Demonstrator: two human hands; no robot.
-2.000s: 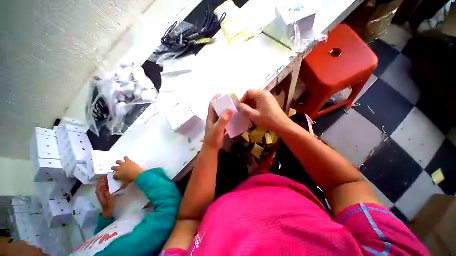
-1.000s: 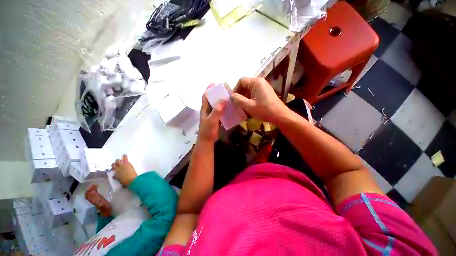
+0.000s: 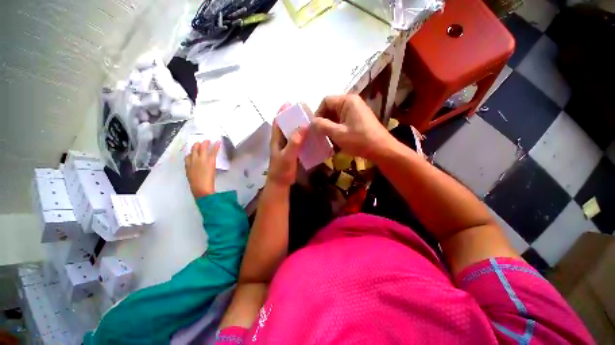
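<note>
A small white carton (image 3: pixel 314 149) is held tilted over the table's front edge. My left hand (image 3: pixel 284 156) is closed around its left side, with the thumb on its face. My right hand (image 3: pixel 347 124) is at its upper right edge, with thumb and forefinger pinched together; whether a label is between them is too blurred to tell. Another white carton (image 3: pixel 244 122) lies on the table just left of my hands.
Another person's hand (image 3: pixel 201 165) reaches beside that carton. Stacked cartons (image 3: pixel 88 192) stand at left. A clear bag of white pieces (image 3: pixel 150 108), black cables (image 3: pixel 222 17) and yellow-edged sheets (image 3: pixel 307 8) lie behind. A red stool (image 3: pixel 458 57) stands right; liner scraps (image 3: pixel 344 180) lie below.
The other person's hand has moved right from the stacked cartons to the carton near me. My hands stay on the same carton with little change. The view has shifted slightly.
</note>
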